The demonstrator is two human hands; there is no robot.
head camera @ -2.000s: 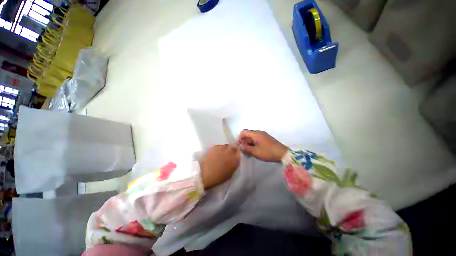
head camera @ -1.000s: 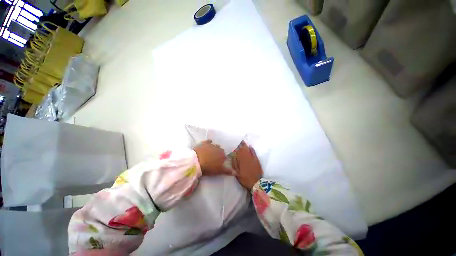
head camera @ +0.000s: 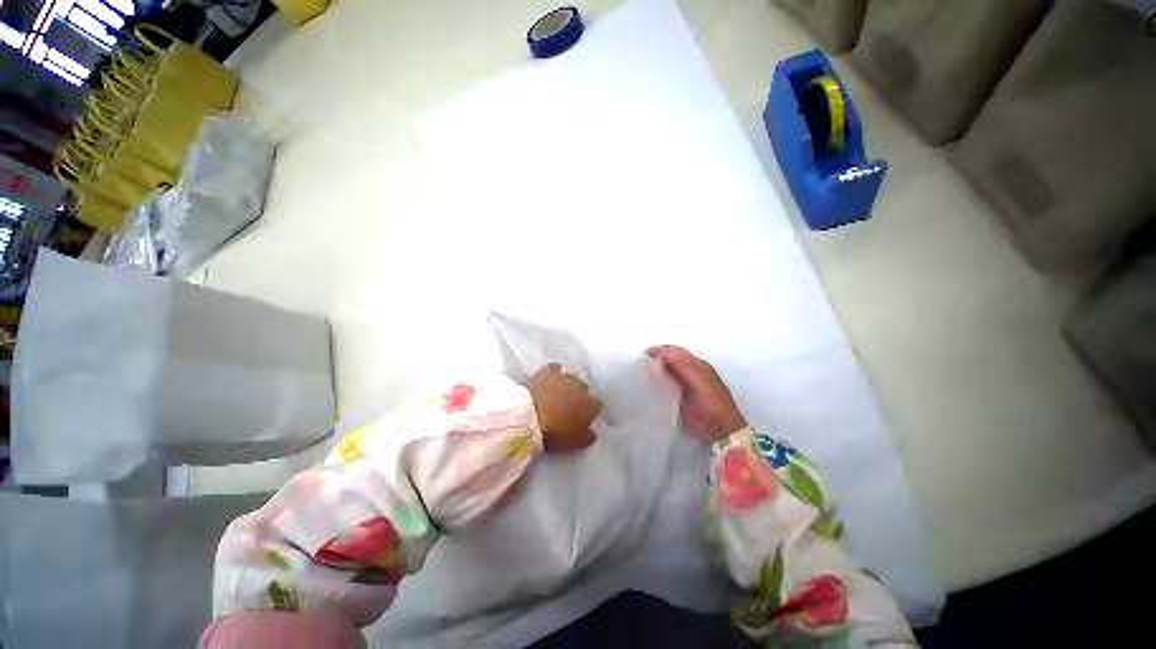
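Note:
A bag-shaped bundle in white wrapping paper (head camera: 558,514) lies in front of me on a stack of large white paper sheets (head camera: 609,190). Its far end has a folded paper corner pointing up and left. My left hand (head camera: 563,407) is on the folds at this end, fingers curled on the paper. My right hand (head camera: 697,391) is at the right side of the same end, fingers on a raised flap of paper. The bag inside is hidden by the paper. Any tape at the folds cannot be made out.
A blue tape dispenser (head camera: 824,146) with a yellow roll stands right of the paper. A dark blue tape roll (head camera: 555,32) lies at the far edge. White wrapped bags (head camera: 241,368) stand at left, with yellow bags (head camera: 159,114) and a plastic-covered item (head camera: 226,184) beyond. Taupe bags (head camera: 951,64) stand at right.
My hands came together at the paper's end, then moved apart, the right hand shifting right. The raised paper opening has been folded down. The camera view has shifted slightly.

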